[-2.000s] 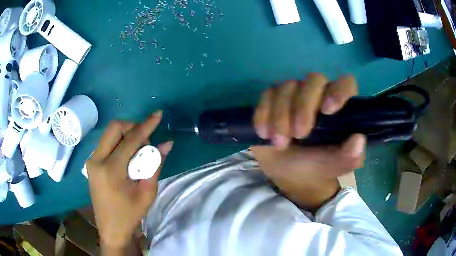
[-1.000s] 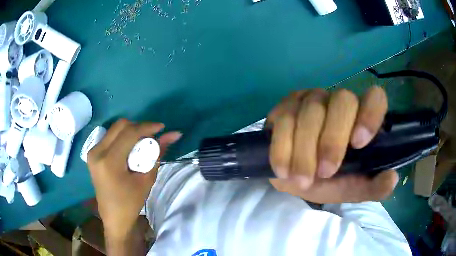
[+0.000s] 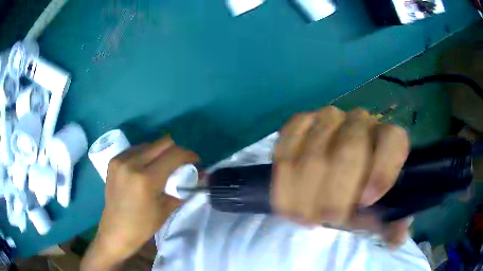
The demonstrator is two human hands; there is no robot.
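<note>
My left hand (image 3: 140, 198) is closed around a white handheld fan. The rounded handle end (image 3: 179, 181) shows at the thumb side, and the fan head (image 3: 107, 151) sticks out beyond the back of the hand. My right hand (image 3: 339, 169) grips the black electric screwdriver (image 3: 241, 189), held level and pointing left. Its thin bit (image 3: 195, 189) overlaps the handle end; blur hides whether a screw is on it. Both hands are above the bench's near edge, in front of the white shirt.
A pile of white fans (image 3: 33, 132) lies at the left. A blurred patch of screws (image 3: 114, 37) is on the green bench (image 3: 222, 69). White handles (image 3: 315, 8) and a black box (image 3: 378, 11) are at the far side. A black cord (image 3: 423, 81) hangs at right.
The screwdriver has come down and its bit now meets the handle end. My left hand has shifted slightly right and turned, showing more fan head. The view has also shifted.
</note>
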